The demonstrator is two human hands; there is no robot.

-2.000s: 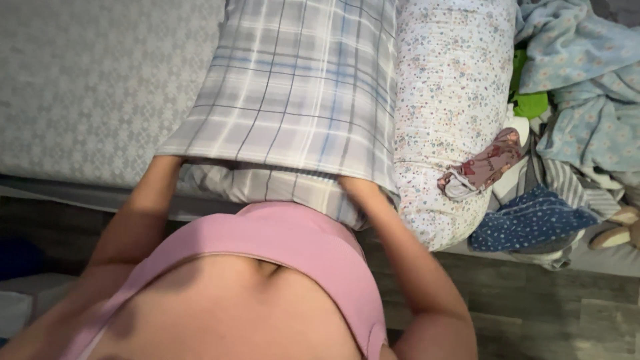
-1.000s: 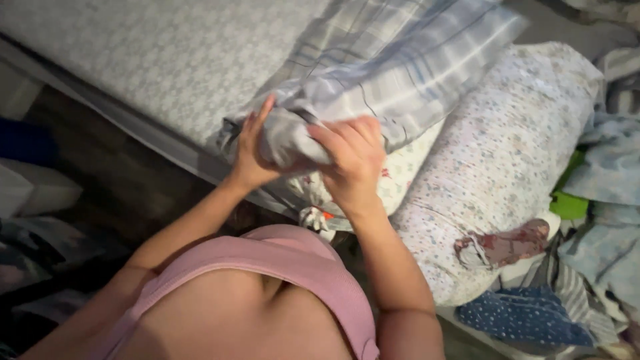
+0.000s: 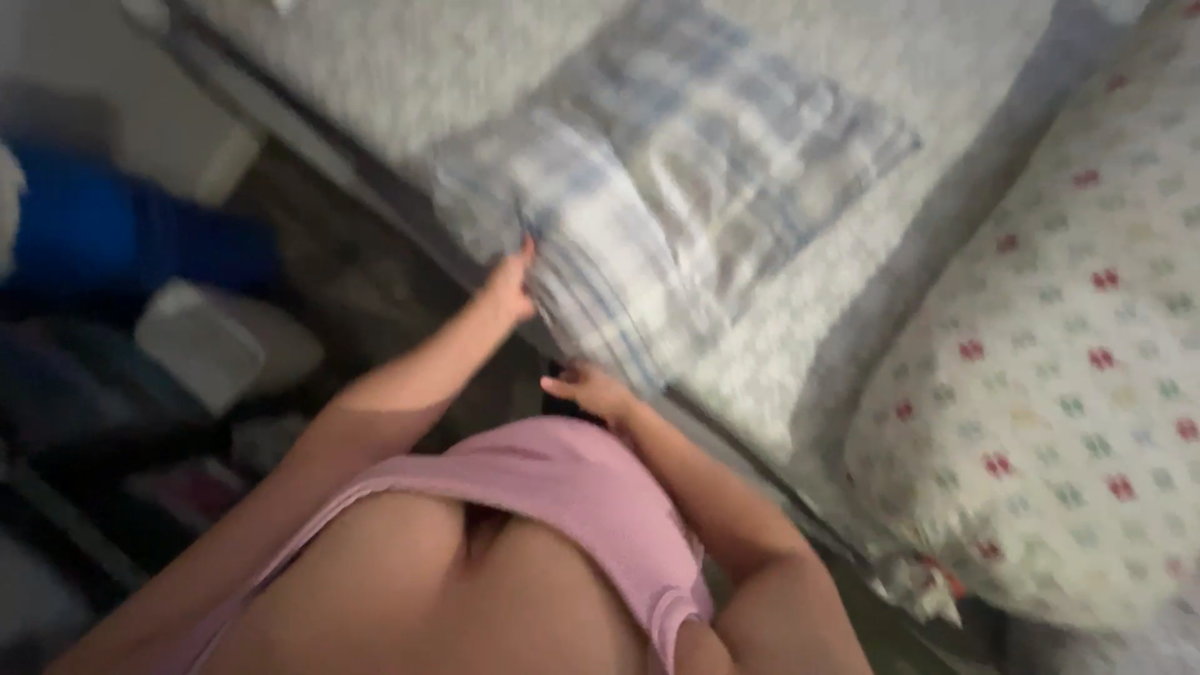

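A grey, white and blue plaid cloth case (image 3: 600,234), partly folded or bunched, lies on the patterned mattress (image 3: 806,366) near its edge. My left hand (image 3: 514,281) is at the near left edge of the cloth, fingers against it; blur hides whether they grip. Just below the cloth's near corner is my right hand (image 3: 589,386), its thumb apart from the fingers, and whether it touches the cloth is unclear.
A white bolster with small red and green motifs (image 3: 1050,394) lies at the right, its near end gathered. Dark floor shows beyond the mattress edge. At the left are a blue container (image 3: 141,225), a whitish plastic container (image 3: 220,342) and blurred dark items.
The plaid cloth, bunched between both hands a second ago, now lies spread on the mattress. My right hand has moved down to its near corner. The view has shifted left.
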